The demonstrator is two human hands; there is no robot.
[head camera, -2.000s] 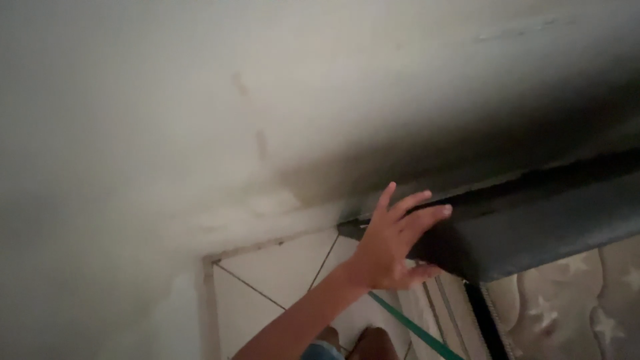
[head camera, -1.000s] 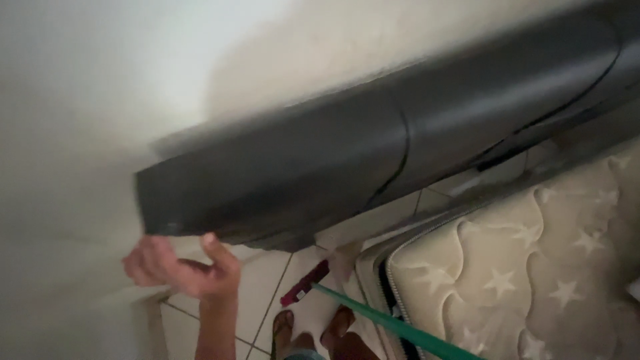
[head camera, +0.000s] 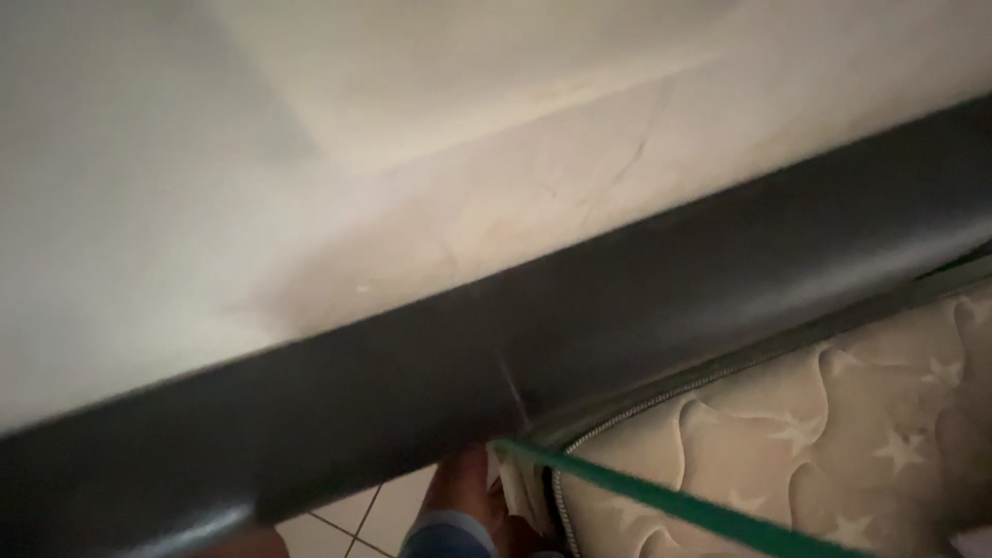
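Note:
A long, dark, smooth panel (head camera: 434, 364) with a faint sheen and a vertical seam runs diagonally across the head view, close to the pale wall. At the bottom left, a bit of skin at its lower edge appears to be my left hand (head camera: 246, 542); most of it is hidden, so its grip cannot be told. My right hand is out of view. A thin green pole (head camera: 666, 500) slants from the panel's lower edge over the corner of a beige quilted mattress (head camera: 845, 434) with a star pattern.
The stained wall (head camera: 465, 194) fills the upper part. White floor tiles (head camera: 341, 511) with dark joints show below the panel, beside my leg (head camera: 457, 488) and blue shorts. The mattress edge, with a zipper, lies close along the panel's right part.
The dark panel now spans the whole view and covers more of the floor and mattress edge. My left hand, earlier visible with spread fingers, then at the panel's left end, is now mostly hidden.

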